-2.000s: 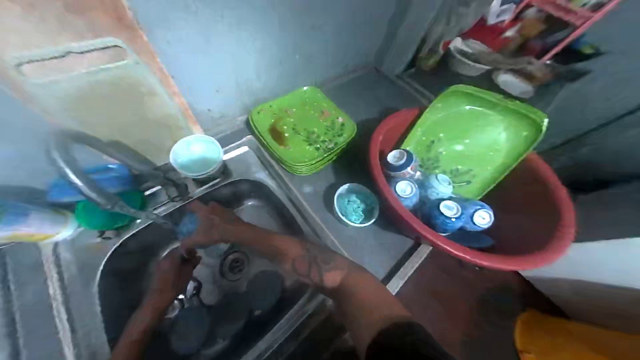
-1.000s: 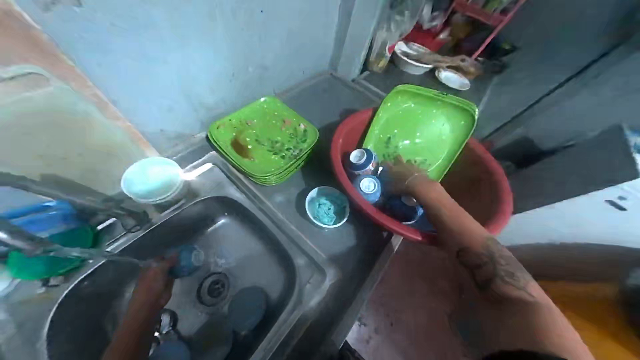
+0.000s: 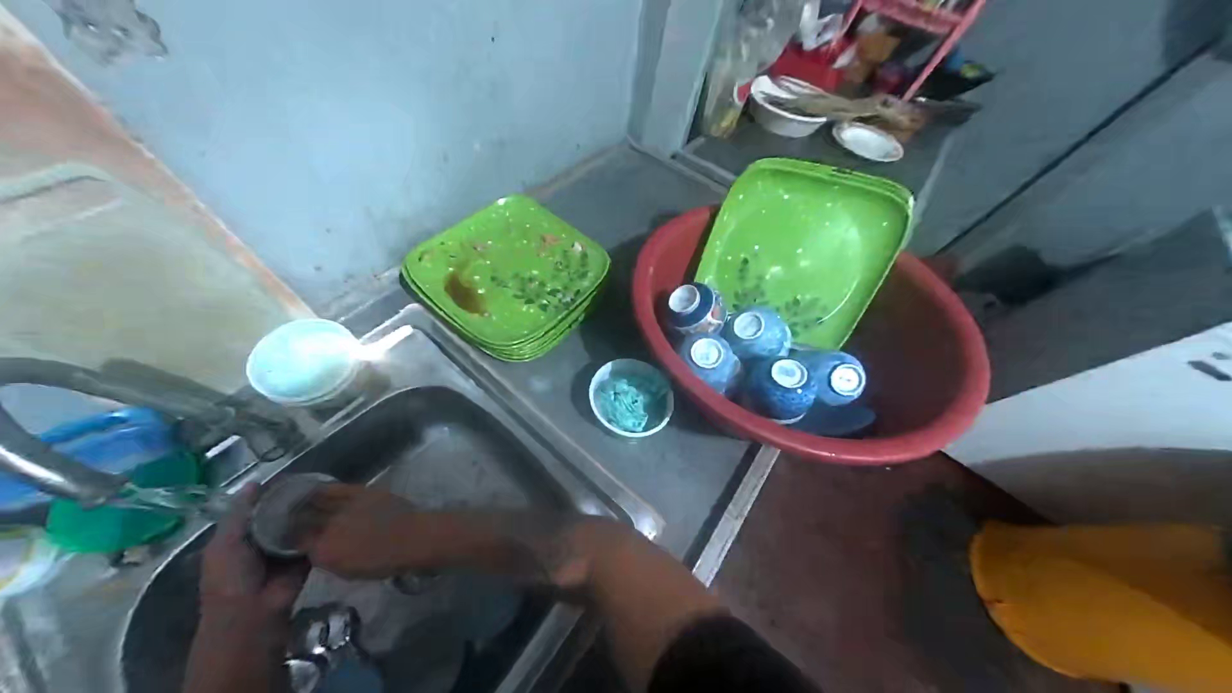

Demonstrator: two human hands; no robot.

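Over the steel sink (image 3: 438, 423), my left hand (image 3: 241, 568) holds a small bowl (image 3: 284, 510) close to the faucet (image 3: 48, 472). My right hand (image 3: 351, 529), blurred, reaches to the bowl's opening; whether it grips anything is hidden. Cups and other dishes lie at the sink's bottom, partly behind my arms. A red plastic basin (image 3: 934, 356) holds several blue patterned cups (image 3: 756, 335), bases up, and leaning green square plates (image 3: 804, 241). Food-stained green plates (image 3: 520, 274) are stacked on the counter. Near them sits a small bowl (image 3: 630, 397) with turquoise stuff inside.
A pale round container (image 3: 303, 361) stands at the sink's back corner. Blue and green plastic items (image 3: 120, 515) lie behind the faucet. A pink rack (image 3: 938, 48) with white bowls stands at the back. Something orange (image 3: 1107, 597) is at lower right.
My right hand has moved from the cups in the red basin back to the sink, beside my left hand. The left hand held a blue cup a second ago and now holds a bowl nearer the faucet.
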